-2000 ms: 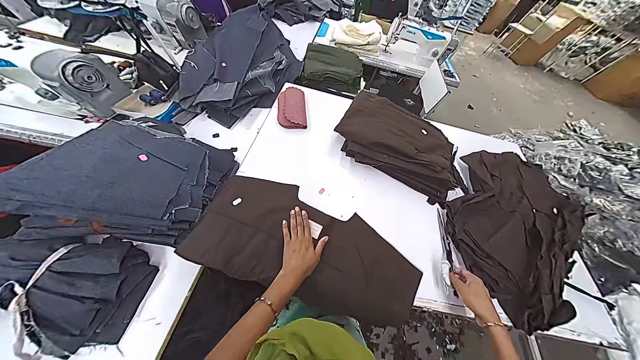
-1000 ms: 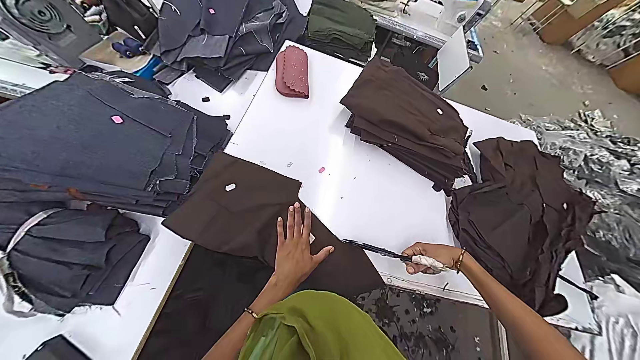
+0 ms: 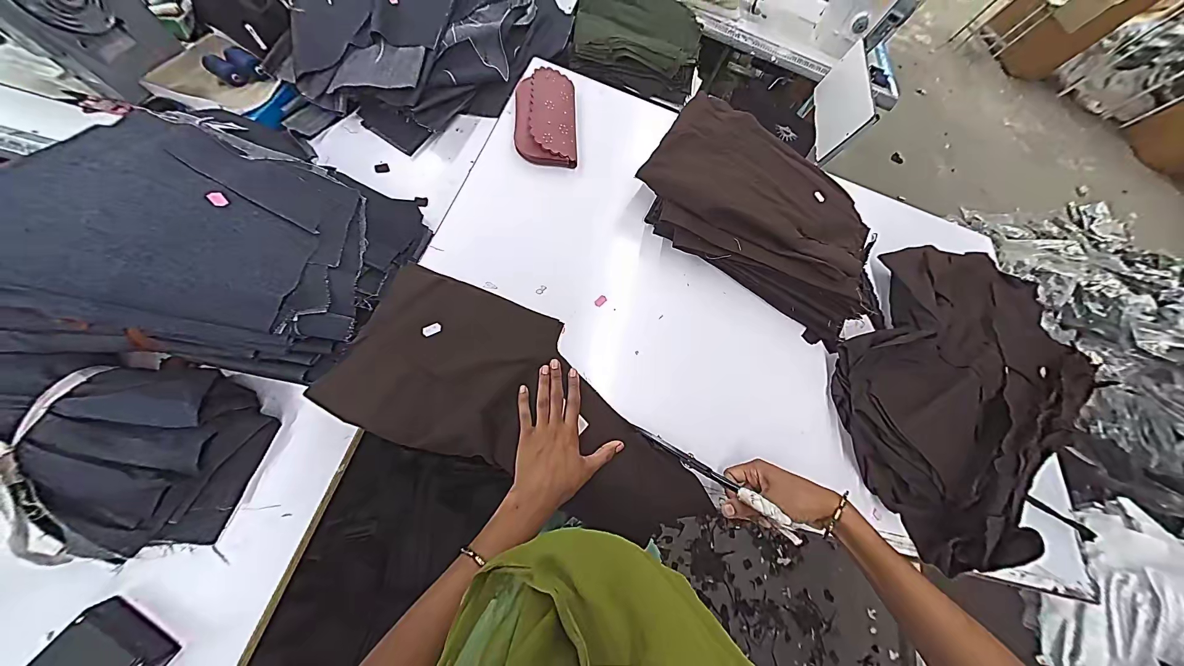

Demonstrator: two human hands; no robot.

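Note:
A dark brown fabric piece (image 3: 462, 370) with a small white sticker lies over the front edge of the white table (image 3: 610, 250). My left hand (image 3: 552, 444) rests flat on it, palm down, fingers spread. My right hand (image 3: 772, 495) grips scissors (image 3: 684, 458) whose handle is wrapped in white cloth; the dark blades point left and lie at the right edge of the fabric. Whether the blades are apart is unclear. A stack of brown fabric pieces (image 3: 758, 203) lies beyond my right hand, and a looser brown pile (image 3: 971, 398) sits to its right.
Stacked dark blue denim pieces (image 3: 185, 231) and a tied dark bundle (image 3: 139, 453) are on the left. A pink scalloped case (image 3: 546, 120) lies at the table's far side. A black phone-like object (image 3: 116, 634) is at lower left. Dark scraps cover the surface below the right hand.
My right hand first was at the table's right edge by the brown pile, then came left with the scissors to the fabric's edge. The left hand stayed on the fabric. The view has moved closer.

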